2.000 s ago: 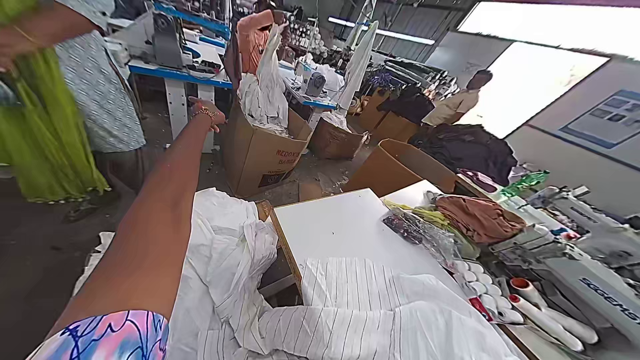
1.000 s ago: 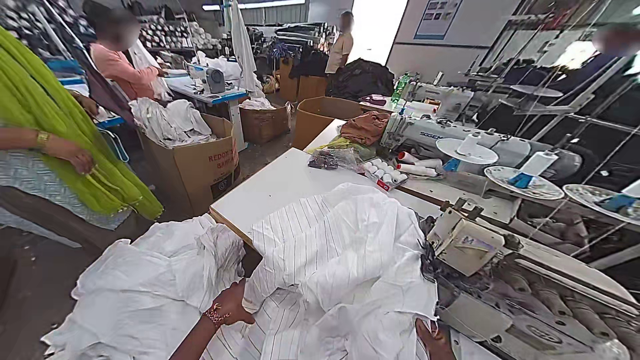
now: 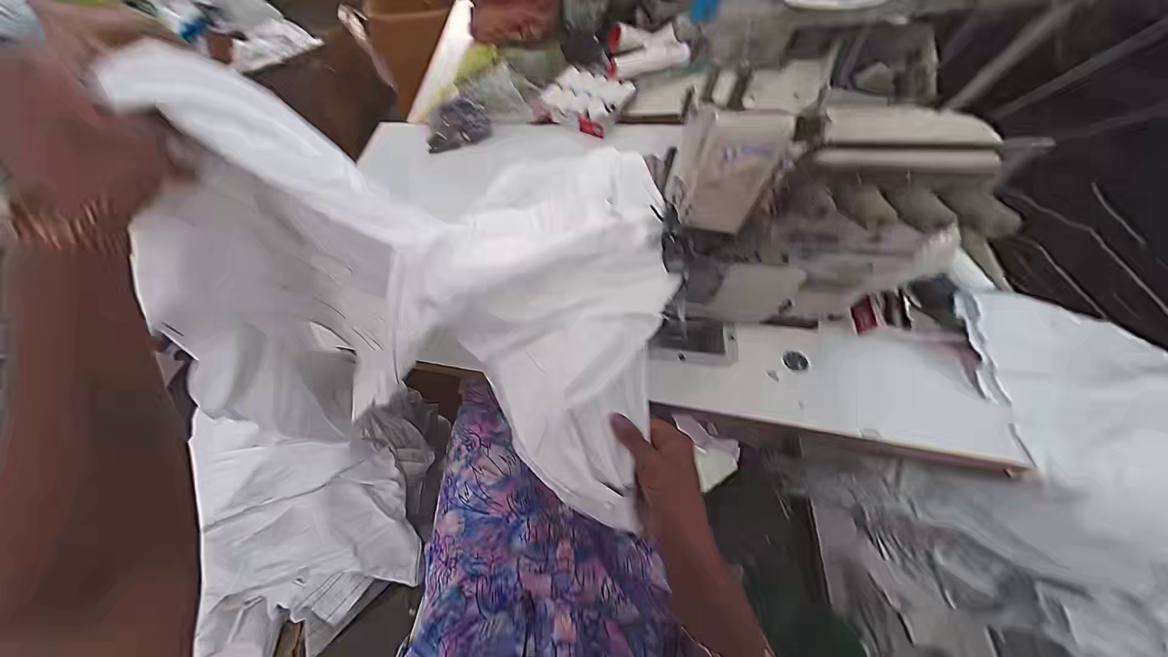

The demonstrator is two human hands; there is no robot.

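Observation:
A white striped garment (image 3: pixel 547 274) is stretched across the front of the sewing machine table, partly lifted and blurred by motion. My left hand (image 3: pixel 91 146), raised at the upper left, grips one end of the cloth. Near the table's front edge my right hand (image 3: pixel 657 456) pinches the lower edge of the same garment between thumb and fingers. The sewing machine (image 3: pixel 739 182) stands right of the cloth, whose edge lies beside the needle area. More white fabric (image 3: pixel 301 511) hangs in a pile below my left arm.
On the white tabletop (image 3: pixel 401 151) toward the back are a plastic bag with dark contents (image 3: pixel 461 123), white thread spools (image 3: pixel 584 96) and larger cones (image 3: pixel 648 55). White cloth (image 3: pixel 1077 392) lies over the table's right end. A cardboard box (image 3: pixel 406 46) stands behind.
The left hand has risen to the upper left, pulling cloth up with it. The garment, heaped on the table before, is now stretched between both hands. The view has turned down and right.

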